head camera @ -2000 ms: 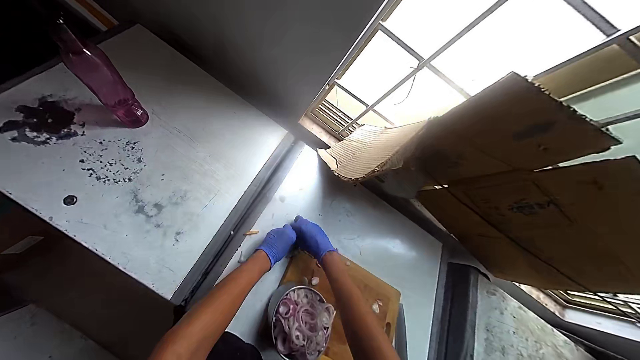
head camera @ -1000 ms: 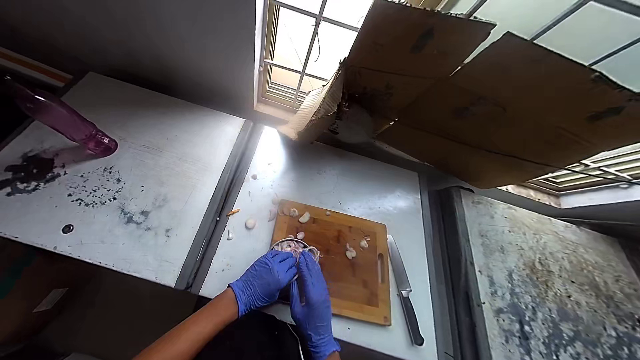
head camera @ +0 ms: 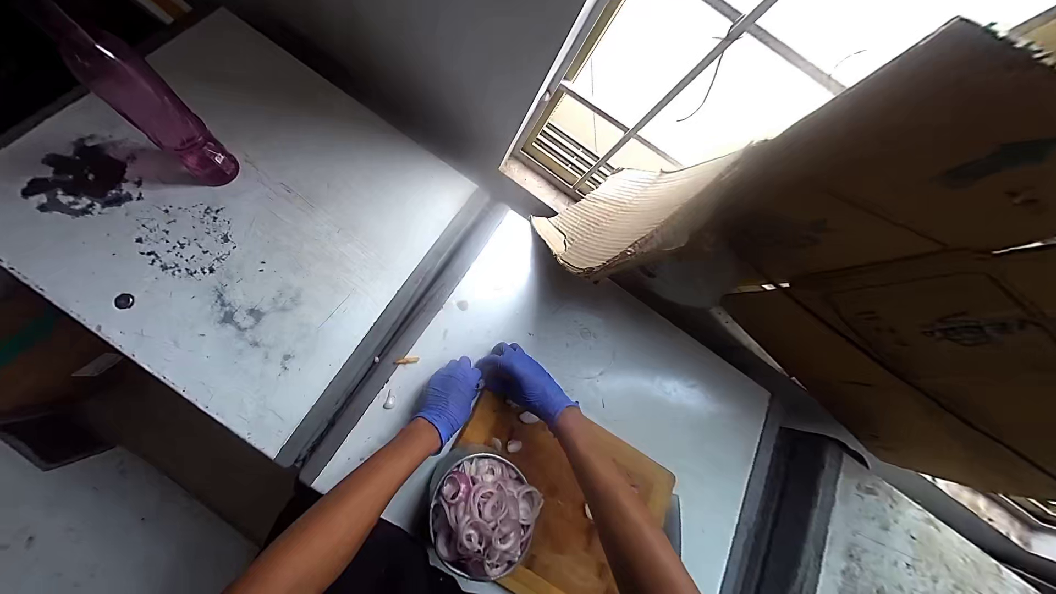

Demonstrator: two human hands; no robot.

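Both hands wear blue gloves and meet at the far left corner of the wooden cutting board (head camera: 569,487). My left hand (head camera: 450,398) and my right hand (head camera: 525,381) have bent fingers close together; whatever lies between them is hidden. Nearer to me, a round metal bowl (head camera: 440,540) full of sliced onion rings (head camera: 487,516) overlaps the board's left side. Small pale pieces, apparently garlic cloves (head camera: 529,417), lie on the board under and beside my right forearm. One more pale clove (head camera: 389,400) lies on the table left of my left hand.
Left of a dark gap stands another white table (head camera: 330,247) with a pink bottle (head camera: 177,132) lying on it and dark stains. A torn cardboard sheet (head camera: 825,206) hangs over the back right, before a barred window (head camera: 660,99). A stained surface (head camera: 883,536) is at the right.
One second ago both hands were at the bowl, covering most of it; now they are beyond it at the board's far corner, and the onion rings show. The view has turned.
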